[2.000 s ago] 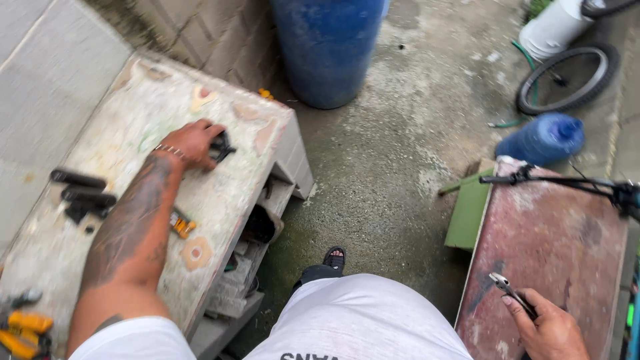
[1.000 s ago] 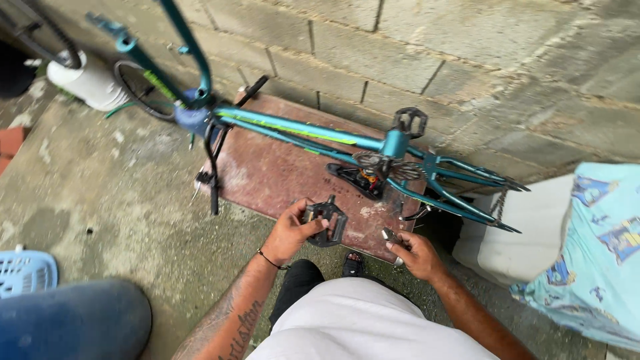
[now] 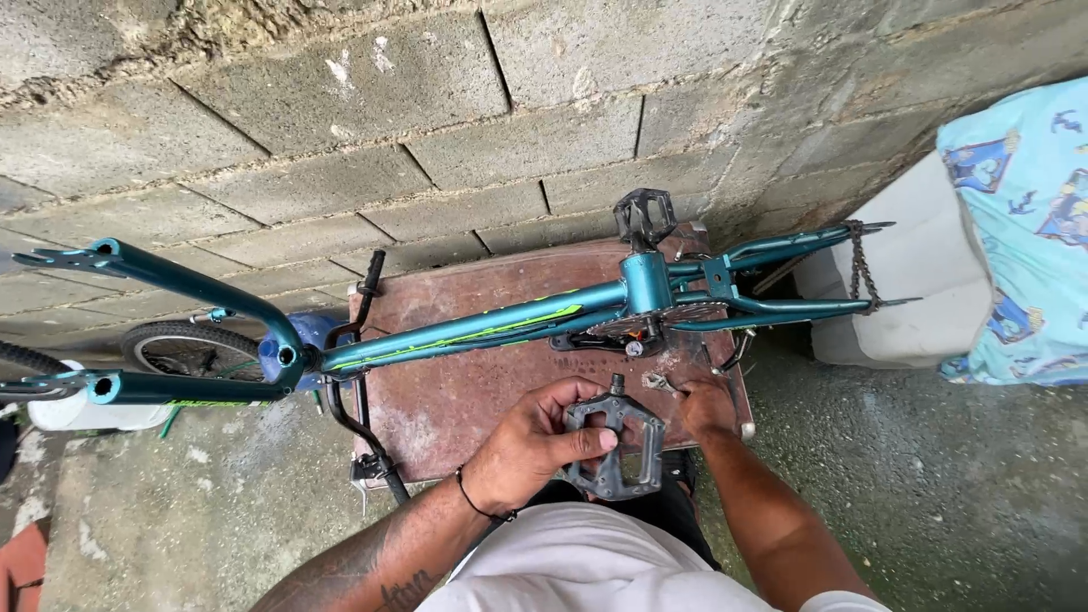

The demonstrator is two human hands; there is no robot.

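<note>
My left hand (image 3: 544, 438) holds a black platform bicycle pedal (image 3: 642, 455) between thumb and fingers, its threaded spindle pointing away from me. My right hand (image 3: 708, 408) grips a metal adjustable wrench (image 3: 660, 382), its jaws over the red table (image 3: 484, 408). Upside down above the table lies a teal bicycle frame (image 3: 476, 323) without wheels, handlebar at left. A second black pedal (image 3: 644, 217) is on the crank at the wall side. The near crank arm (image 3: 586, 342) has no pedal on it and lies beside the chainring (image 3: 697, 314). A chain (image 3: 860, 263) hangs at the rear dropouts.
A concrete block wall (image 3: 476, 187) runs behind the table. At left are a bicycle wheel (image 3: 195, 348), a blue plastic container (image 3: 314, 327) and a white bucket (image 3: 102, 412). A light blue printed cloth (image 3: 1033, 238) covers part of a pale object (image 3: 901, 280) at right.
The view has swung from a pale workbench to the bicycle. My left hand, at a dark object on that bench two seconds ago, now holds the pedal over the red table's near edge.
</note>
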